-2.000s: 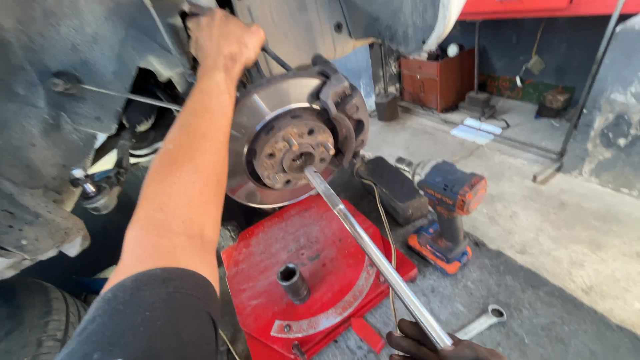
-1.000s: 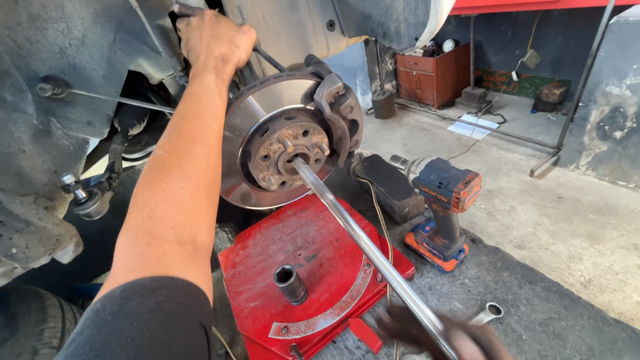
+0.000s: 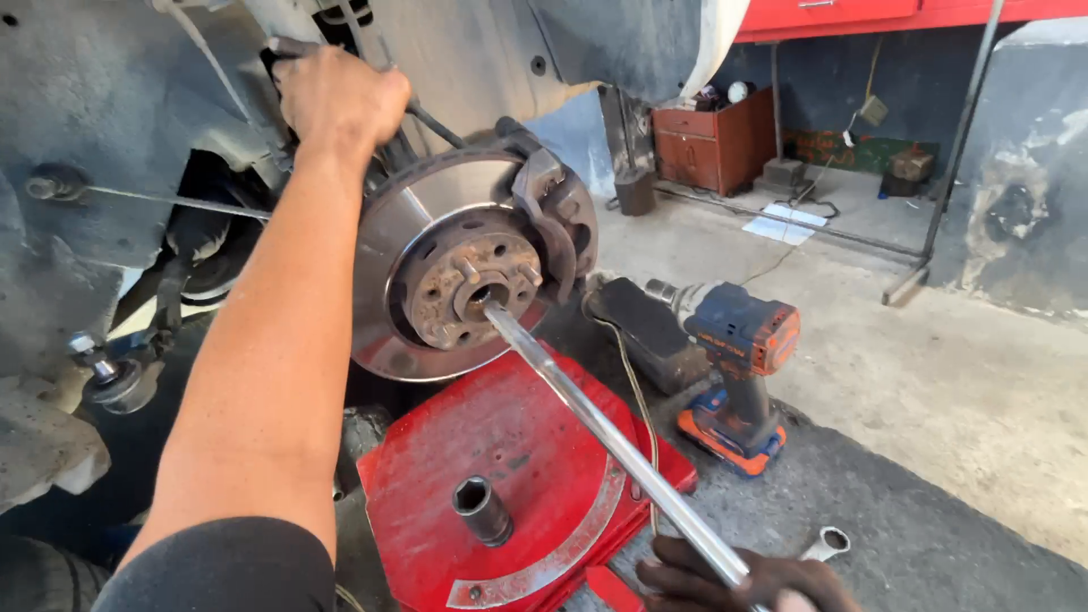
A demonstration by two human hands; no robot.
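Observation:
My left hand (image 3: 340, 98) reaches up over a brake disc (image 3: 450, 183) and is closed around a dark part, perhaps a bar or the suspension strut, which the fingers mostly hide. My right hand (image 3: 739, 582), dark with grime or a glove, grips the lower end of a long chrome bar (image 3: 629, 455). The bar's far end meets the centre of the wheel hub (image 3: 476, 289). A brake caliper bracket (image 3: 548, 212) sits at the disc's right side. Below, a black impact socket (image 3: 482, 510) stands on a red turning plate (image 3: 425, 463) with a curved metal scale.
A cordless impact wrench (image 3: 739, 365) stands right of the plate, beside a dark block (image 3: 650, 331). A ring spanner (image 3: 827, 544) lies near my right hand. At left are a ball joint (image 3: 119, 382) and a tyre (image 3: 42, 578). A brown cabinet (image 3: 718, 144) stands behind.
My right hand, blurred and partly off the bar a second ago, is now around its lower end. My left hand stays high above the disc. The bar remains at the hub.

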